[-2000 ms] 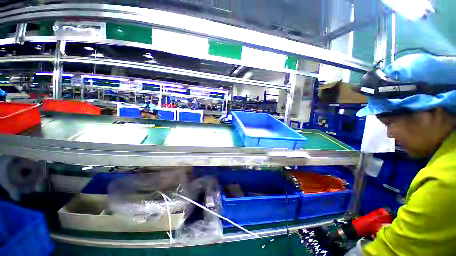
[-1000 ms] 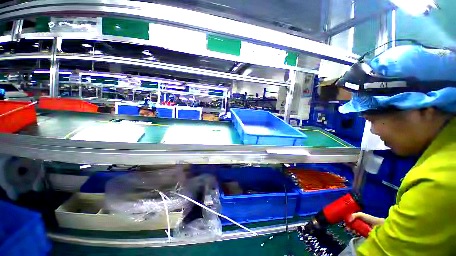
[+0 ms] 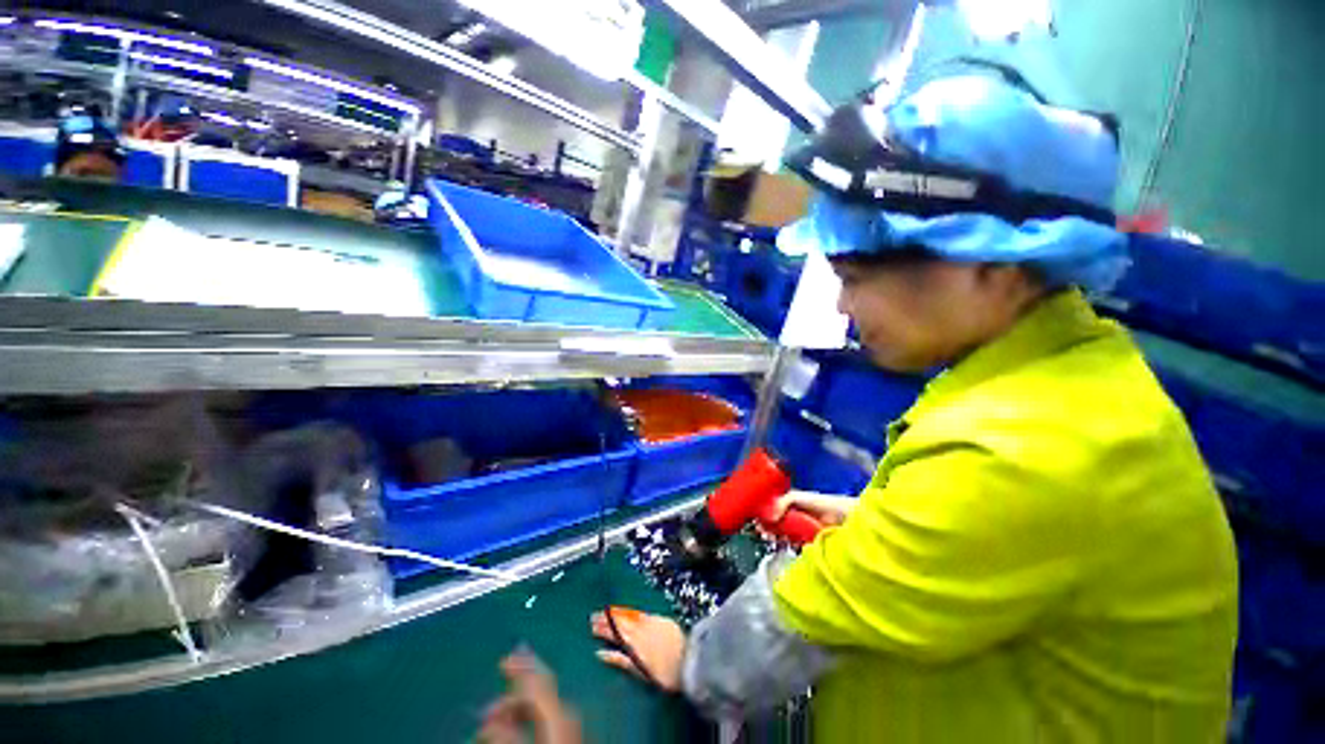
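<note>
One blurred bare hand, seemingly my right hand (image 3: 526, 705), is cut off by the bottom edge; its fingers point up over the green bench (image 3: 436, 647). Whether it holds anything cannot be told. My left hand is out of the picture. The neighbour's bare hand (image 3: 647, 647), with an orange fingertip cover, lies on the bench beside a thin black cord. The neighbour's other hand (image 3: 817, 509) holds a red heat gun (image 3: 753, 491), its dark nozzle over a pile of black leads with silvery-white ends (image 3: 671, 574).
A worker in a yellow-green jacket (image 3: 1017, 509) stands close at right. Under the shelf are blue bins (image 3: 509, 502), one holding orange parts (image 3: 679, 414), a crumpled clear bag (image 3: 327, 581) and white wires (image 3: 349, 544). An aluminium shelf edge (image 3: 363, 364) crosses above; a blue bin (image 3: 560, 276) stands on it.
The view has swung right and down, so the shelves shift left and more of the neighbour shows. A hand has come into view at the bottom. The neighbour's near hand now shows on the bench.
</note>
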